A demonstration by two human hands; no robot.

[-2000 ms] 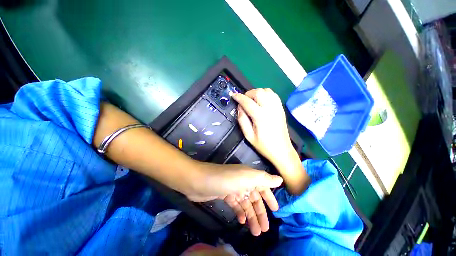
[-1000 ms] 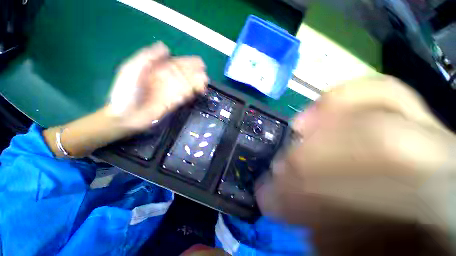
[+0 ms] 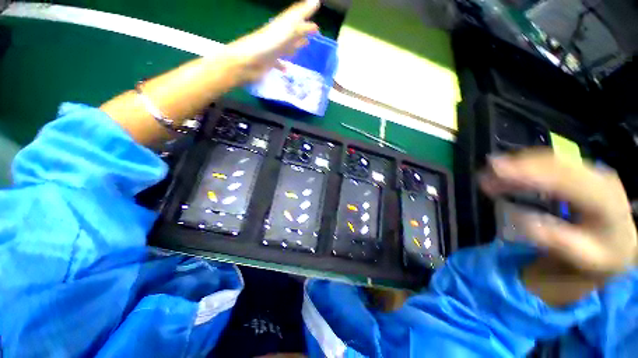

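A black foam tray (image 3: 255, 204) holds several phone bodies, one of them here (image 3: 294, 203), with camera sections at the far end and small orange and white marks below. My left hand (image 3: 269, 43), with a metal bracelet, is stretched out over the blue parts bin (image 3: 323, 70), fingers extended, and covers part of it. Whitish bits show in the bin. My right hand (image 3: 570, 210) is blurred, over dark trays at the right, with its fingers spread and nothing visible in them.
Long thin tweezers (image 3: 374, 136) lie on the green mat (image 3: 66, 66) behind the tray. A yellow-green board (image 3: 399, 63) is behind the bin. Another black tray (image 3: 493, 115) with dark phone-like pieces is at the right, partly behind my right hand.
The view has swung right. My left hand has moved from over the tray to the bin. My right hand has moved away from the tray to the right, baring more phone bodies.
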